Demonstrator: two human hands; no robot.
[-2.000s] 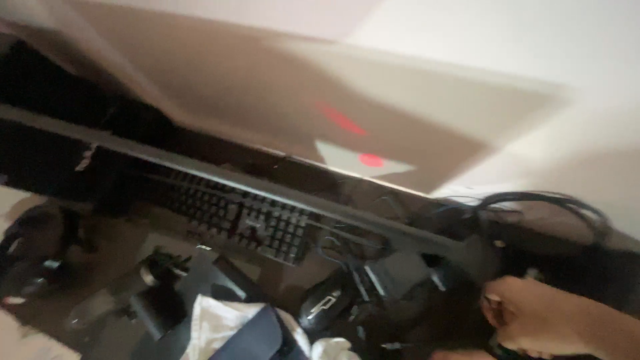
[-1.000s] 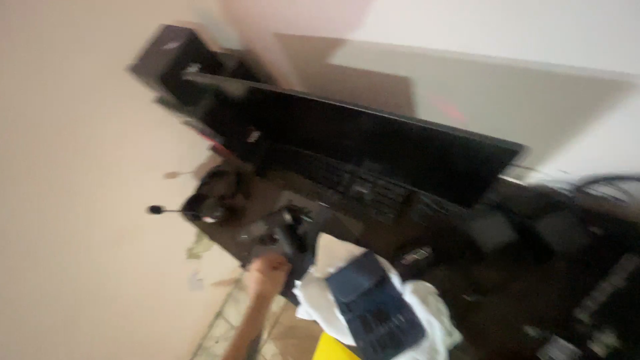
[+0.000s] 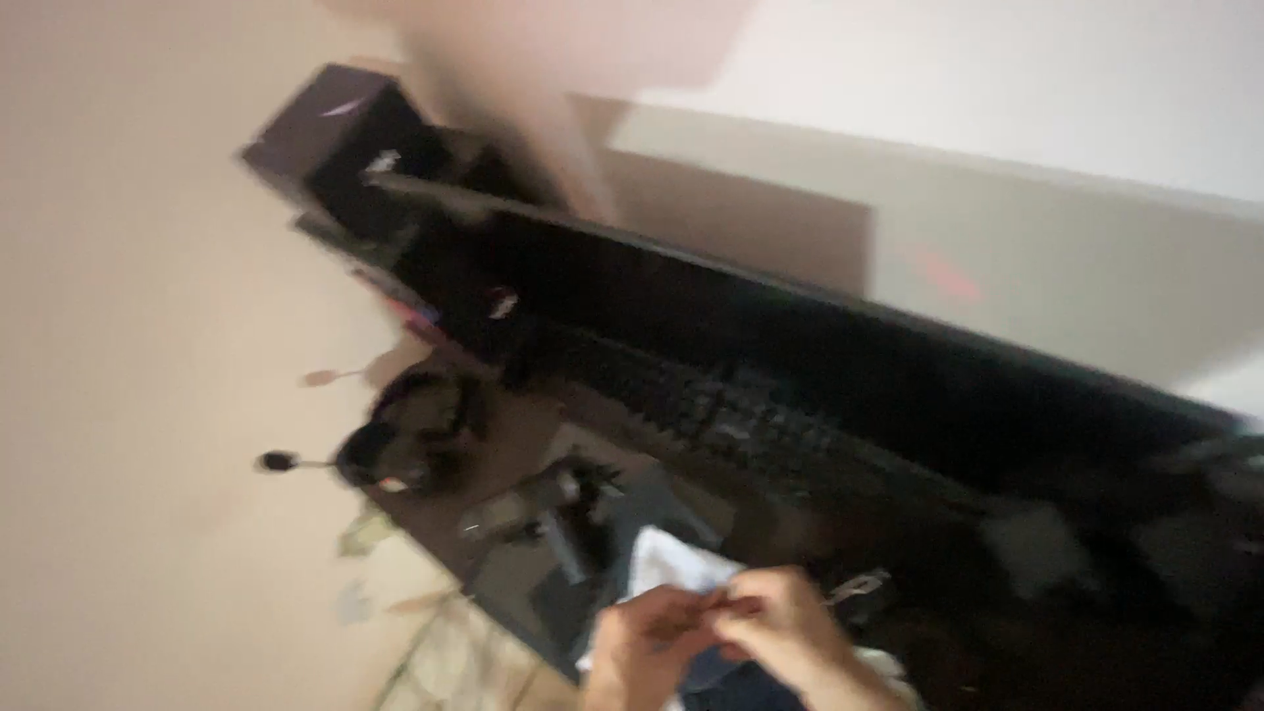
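Observation:
My left hand [image 3: 647,632] and my right hand [image 3: 780,622] meet at the fingertips near the bottom centre, with fingers bent. Blur hides whether anything small is between them. Below and behind them lie a white cloth [image 3: 676,561] and a dark blue item [image 3: 736,686], both partly covered by my hands. A dark computer mouse [image 3: 857,592] lies just right of my right hand. Dark small objects [image 3: 568,533] sit on the desk beyond my left hand.
A wide black monitor [image 3: 790,316] spans the desk [image 3: 523,415] above a dark keyboard [image 3: 711,405]. A headset with a boom microphone [image 3: 395,454] lies at the desk's left edge. Dark boxes [image 3: 336,128] stand at the back left, against the wall.
My left hand has moved from the small dark objects to the cloth area, and my right hand has come in to meet it. The view has swung left since the earliest frame.

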